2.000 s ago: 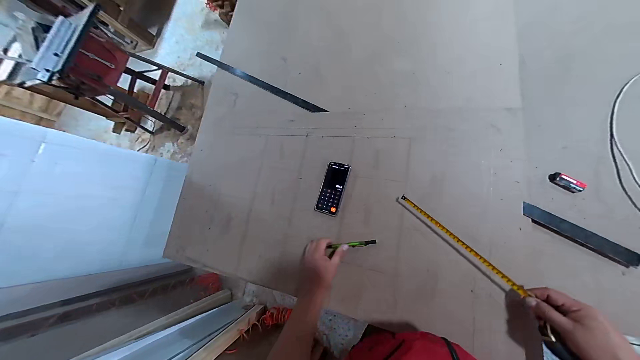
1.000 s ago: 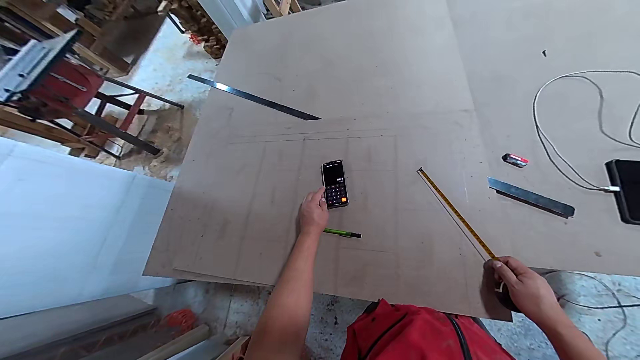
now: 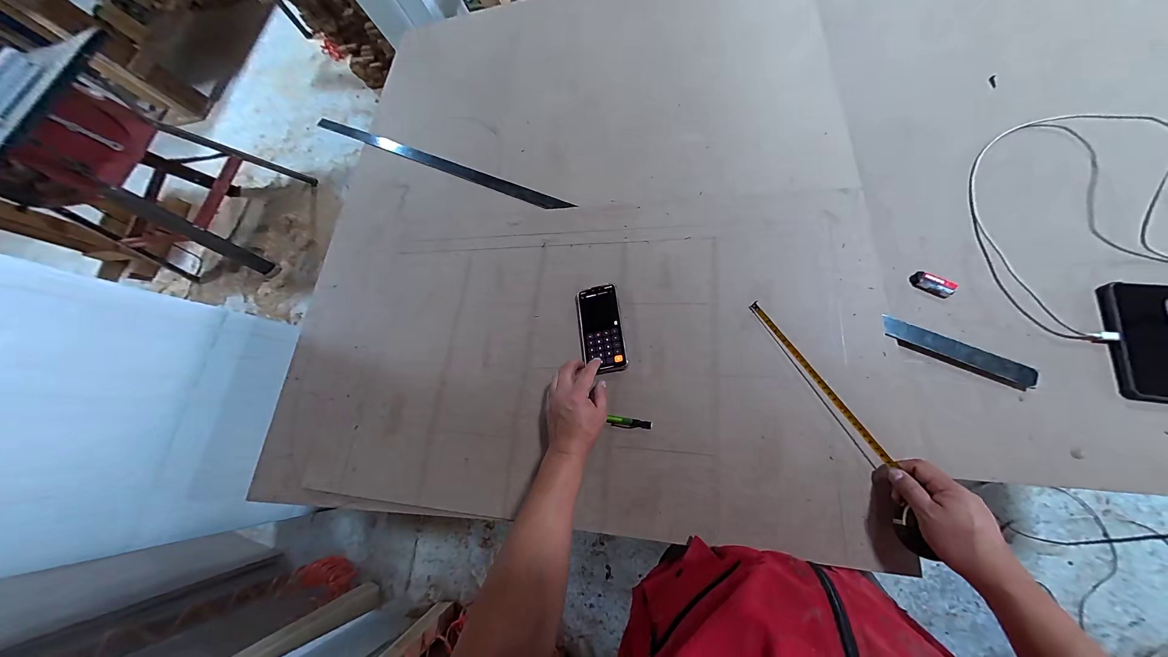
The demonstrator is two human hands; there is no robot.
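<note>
A smartphone (image 3: 600, 319) showing a calculator keypad lies on a large flat board (image 3: 639, 137) marked with pencil lines. My left hand (image 3: 577, 411) is at the phone's lower edge, a fingertip over the keypad and the other fingers bent. Beside that hand lies a green pen or marker (image 3: 630, 422) with a dark tip; its left end is hidden behind the hand. At the board's near right edge, my right hand (image 3: 944, 511) grips a tape measure (image 3: 912, 531). Its yellow blade (image 3: 821, 383) extends up and left over the board.
A long metal strip (image 3: 447, 166) overhangs the board's left edge. At right are a short metal piece (image 3: 958, 352), a small red and black object (image 3: 933, 284), a white cable (image 3: 975, 201) and a black device (image 3: 1136, 342). A red-framed machine (image 3: 82, 137) stands at far left.
Two seconds ago my left hand held the green pen; it now lies on the board, and the hand has moved to the phone. The tape measure remains in my right hand.
</note>
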